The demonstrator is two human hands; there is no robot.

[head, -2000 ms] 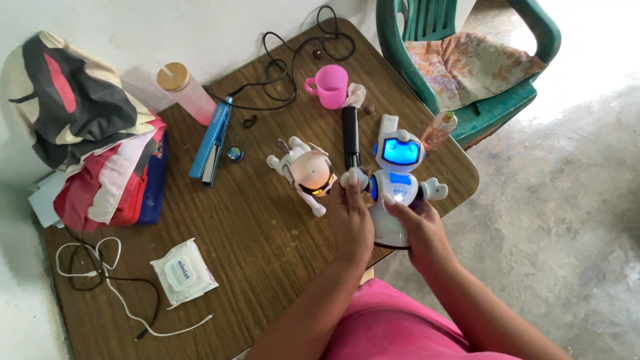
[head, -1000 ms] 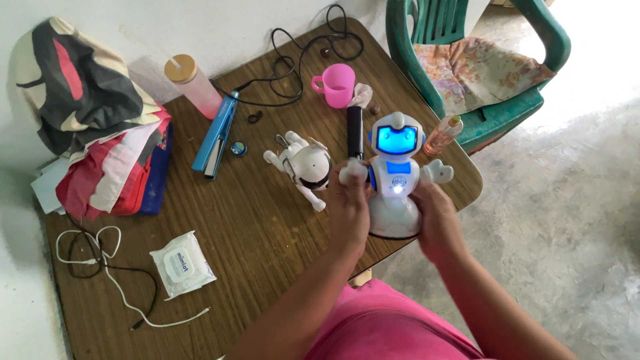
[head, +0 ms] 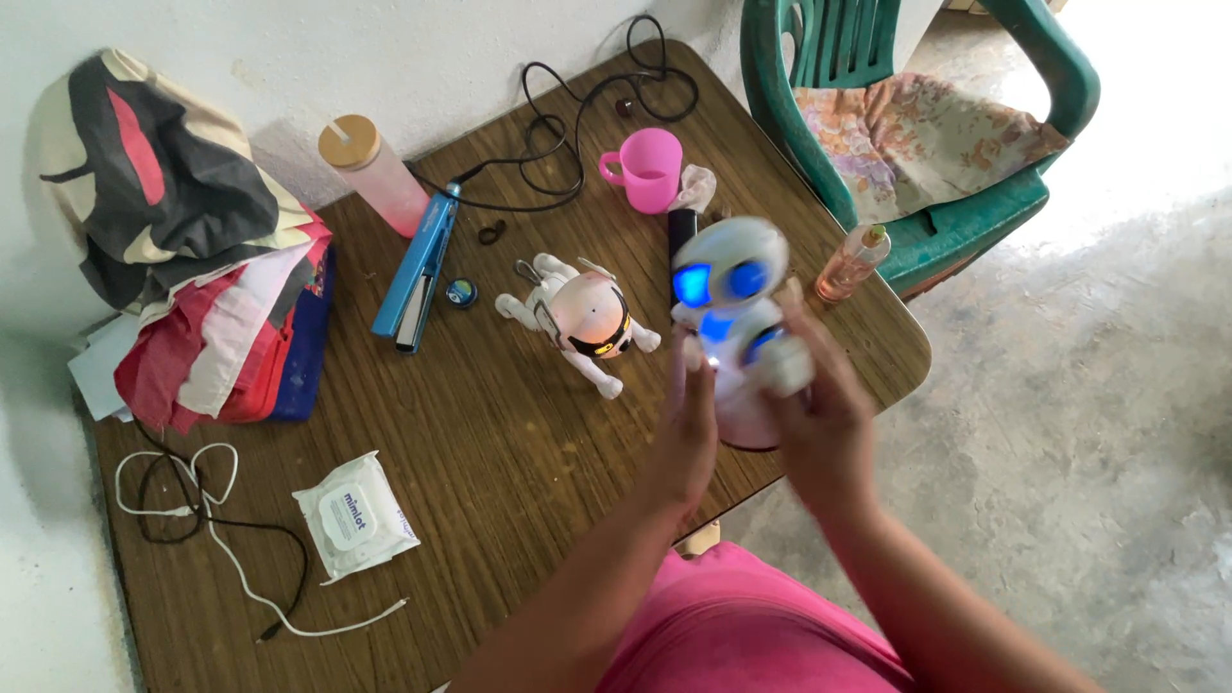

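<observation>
A white toy robot (head: 736, 337) with blue lit eyes is between my hands near the table's right front edge, its head turned toward the left and blurred. My left hand (head: 691, 414) lies against the side of its body. My right hand (head: 823, 414) grips it from the right, by its arm and back. A white toy dog (head: 589, 318) with yellow lit eyes stands on the table just left of my left hand. Behind the robot are a black cylindrical object (head: 681, 236), partly hidden, and a pink mug (head: 651, 171).
A blue hair straightener (head: 418, 269), a pink tumbler (head: 375, 178), a wipes packet (head: 357, 518), white and black cables (head: 231, 568) and piled cloth (head: 192, 231) lie leftward. A small bottle (head: 853, 264) stands at the right edge, beside a green plastic chair (head: 962, 226).
The robot faced me before; it is now turned to the left. My right hand has moved up along its side. The dog's eyes, dark one second ago, are lit.
</observation>
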